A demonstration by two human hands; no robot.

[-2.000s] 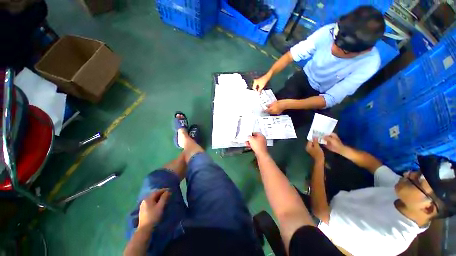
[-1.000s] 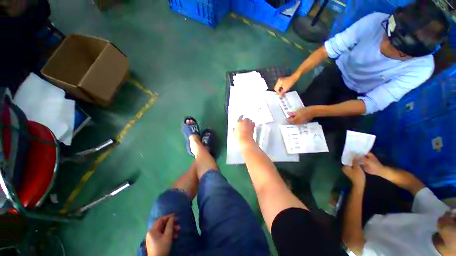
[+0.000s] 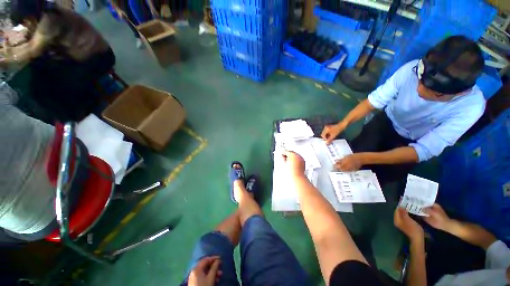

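White sheets lie on a large white board (image 3: 284, 200) on the low black crate table (image 3: 321, 119). My right hand (image 3: 294, 163) reaches over the sheets at the table's left part, its fingertips at a white sheet; whether it grips it I cannot tell. My left hand (image 3: 205, 272) rests over my left thigh at the bottom edge, fingers curled, with nothing visible in it. A folded leaflet pile (image 3: 296, 129) lies at the far end. Unfolded leaflets with dark print (image 3: 358, 186) lie at the right edge of the board.
A light-blue-shirted person (image 3: 433, 109) handles a leaflet across the table. Another person's hands (image 3: 419, 220) hold a leaflet at the lower right. A red chair (image 3: 92, 195) with a seated person and an open cardboard box (image 3: 146, 116) are left. Blue crates (image 3: 246, 39) stand behind.
The view has tilted up, showing more people, boxes and crates at the back. My right hand has moved from the table's near edge toward the far-end pile. My left hand stays over my thigh.
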